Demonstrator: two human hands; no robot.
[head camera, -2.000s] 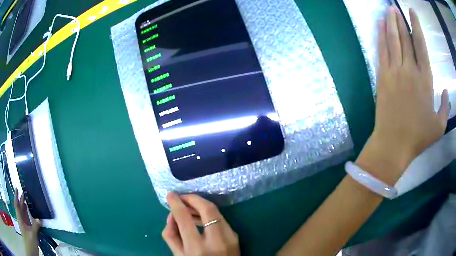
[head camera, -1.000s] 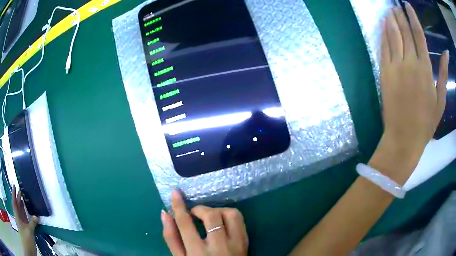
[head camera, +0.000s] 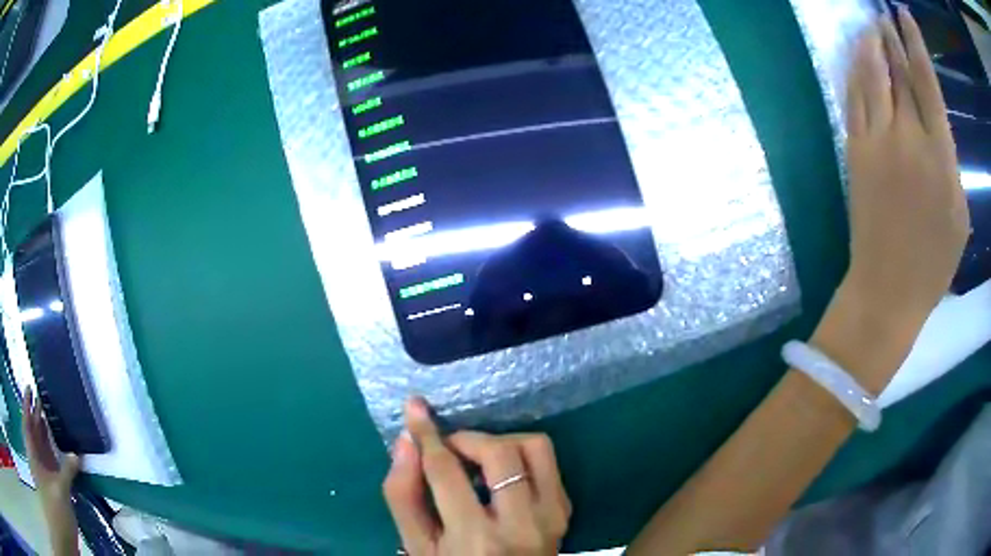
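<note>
A black tablet (head camera: 511, 185) lies on silvery bubble wrap (head camera: 717, 185); its top edge is cut off by the picture. Its screen shows rows of green and white text at the left, and a dark head-shaped reflection lower down. My right hand (head camera: 484, 489), with a ring, is at the wrap's lower left edge. Its index finger points up just below the tablet, the thumb is close beside it and the other fingers are curled. It holds nothing that I can see. My left hand is not in view.
Another person's arm with a pale bracelet (head camera: 831, 382) reaches in from the right; its hand lies over a second tablet's edge. At the left, a person's hand (head camera: 49, 462) touches another tablet (head camera: 60, 337) on a white sheet. A white cable (head camera: 163, 76) lies near yellow tape (head camera: 103, 52).
The view has shifted, so the tablet sits higher and further right. My right index finger has straightened away from the curled fingers. The bracelet hand remains at the right, now over a dark tablet.
</note>
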